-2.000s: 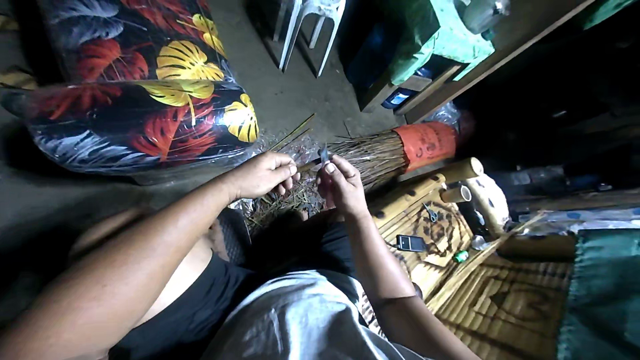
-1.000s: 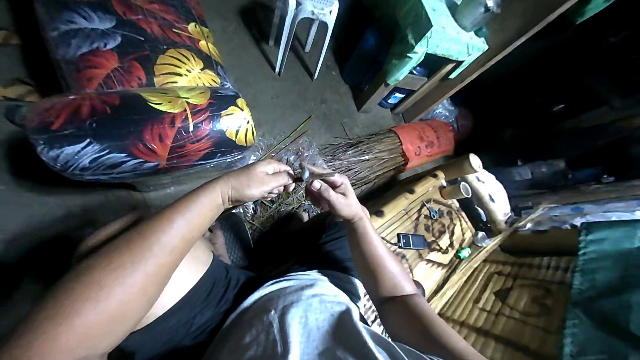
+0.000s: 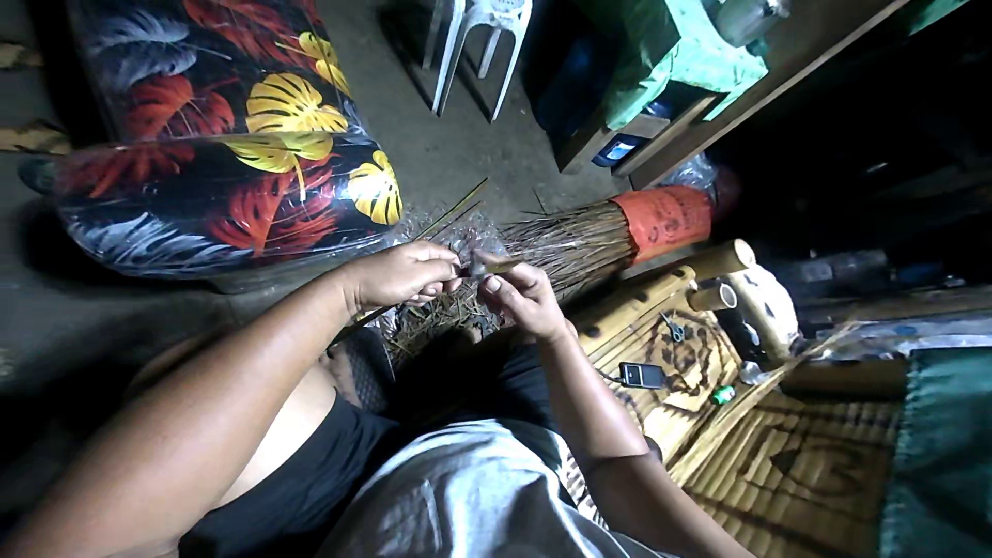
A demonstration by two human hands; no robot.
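Observation:
Close together above my lap, both hands are at work over a heap of dry plant scraps and clear plastic (image 3: 442, 318). My left hand (image 3: 411, 275) is pinched on a thin plant strip (image 3: 453, 208), whose length runs from below the wrist up past the knuckles. In my right hand (image 3: 527, 298) is a small blade (image 3: 488, 267), its pale handle between thumb and fingers, its grey metal end beside the left fingertips. Just beyond lies a bundle of thin dry sticks (image 3: 570, 240), wrapped at its far end in an orange sheet (image 3: 666, 221) that bears writing.
A leaf-print cushion in clear plastic (image 3: 232, 201) is at the left. A white plastic stool (image 3: 500, 15) stands on the floor ahead. On the bamboo bench (image 3: 620, 310) at the right are small scissors (image 3: 676, 329), a black device (image 3: 642, 375) and a green item (image 3: 723, 395).
My hands stay close together, with small shifts of the fingers and blade. The blade's pale handle shows more plainly now.

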